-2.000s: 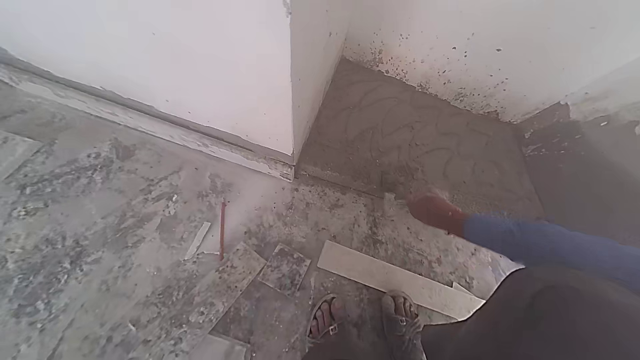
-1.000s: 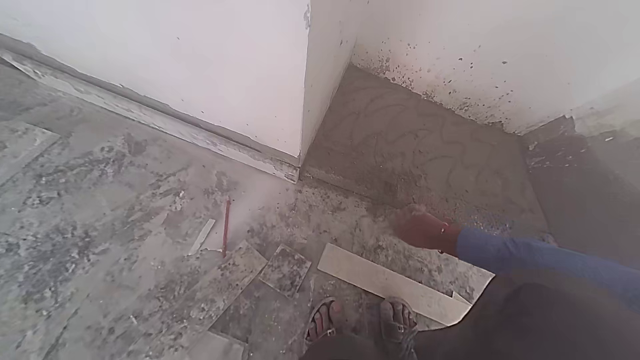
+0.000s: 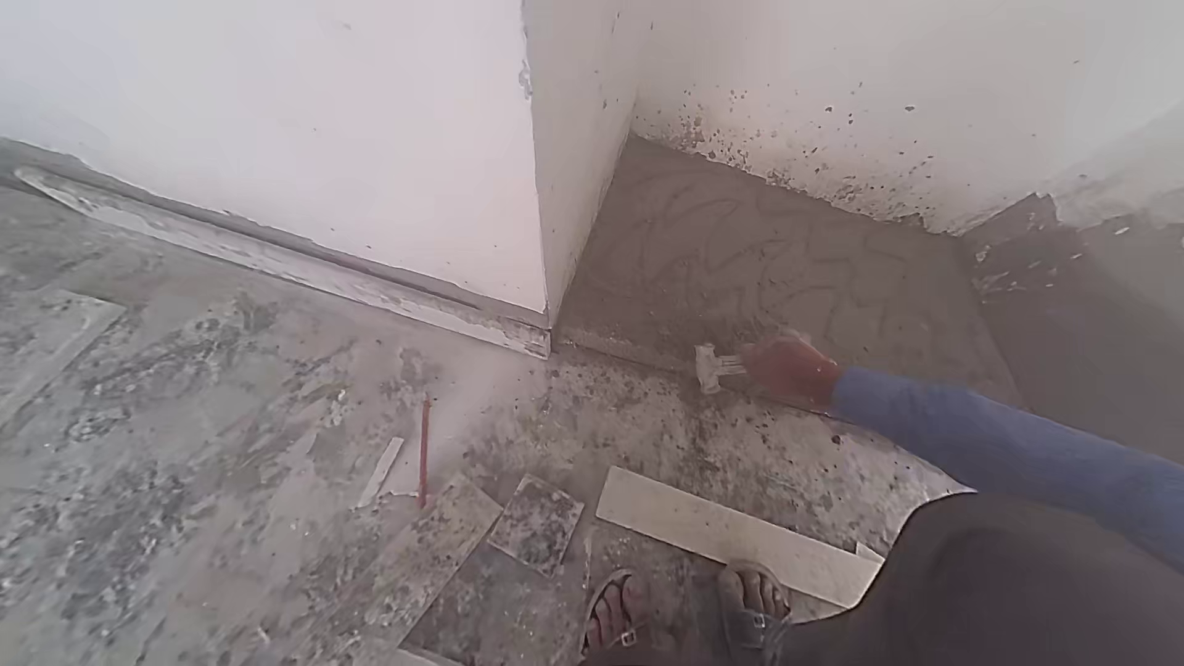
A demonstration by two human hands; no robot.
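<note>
My right hand [image 3: 791, 370], at the end of a blue sleeve, is closed around the handle of a small pale tool [image 3: 710, 367], whose kind I cannot tell. The tool's crosswise head points left, at the front edge of a raised grey mortar surface [image 3: 768, 250]. Curved and zigzag marks run across that surface. My left hand is out of view. Below my right hand, a long cream tile strip [image 3: 731, 532] lies on the stained floor.
A white wall corner [image 3: 546, 314] stands left of the mortar surface, with a ledge [image 3: 277, 264] along its base. On the floor lie a red stick [image 3: 425, 453], a thin pale strip [image 3: 380, 472] and a square tile piece [image 3: 535, 524]. My sandalled feet [image 3: 754, 601] are beside the tile strip.
My right hand has shifted a little along the front edge of the mortar surface. The pale tool head, blurred one second ago, now shows plainly. The floor pieces lie as before.
</note>
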